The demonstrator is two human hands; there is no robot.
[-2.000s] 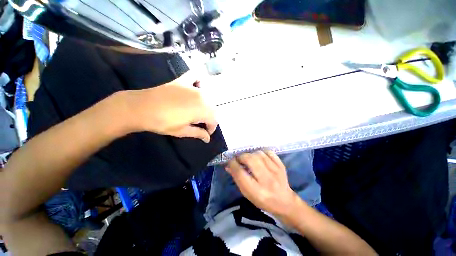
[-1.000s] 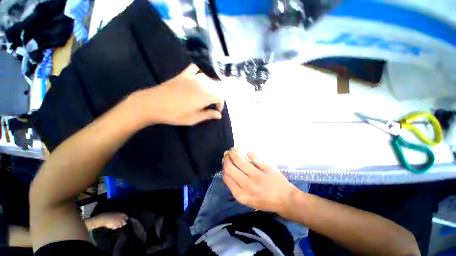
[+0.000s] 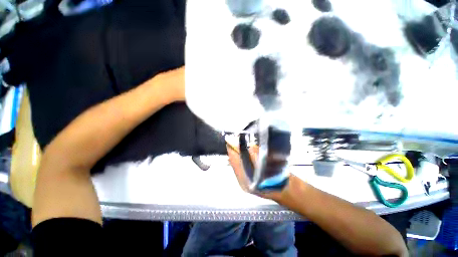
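The black garment panel (image 3: 145,130) lies across the left of the machine table, its frayed front edge on the white top. The white machine head (image 3: 221,65) covers the upper middle. My left forearm reaches over the panel; my left hand is hidden behind the head. My right hand (image 3: 241,168) is at the panel's right end, by the needle area, partly hidden behind the shiny metal guard (image 3: 273,155); whether its fingers grip the cloth cannot be told.
Scissors with one yellow and one green handle (image 3: 391,180) lie right of my right hand. A small dark curved scrap (image 3: 201,162) lies before the panel. The table's front edge (image 3: 201,213) carries a ruled strip. A tan strip (image 3: 25,150) is at far left.
The view has shifted, so the machine head now covers the upper middle. The panel lies further back, with white table showing before it. My left hand has gone from sight behind the head.
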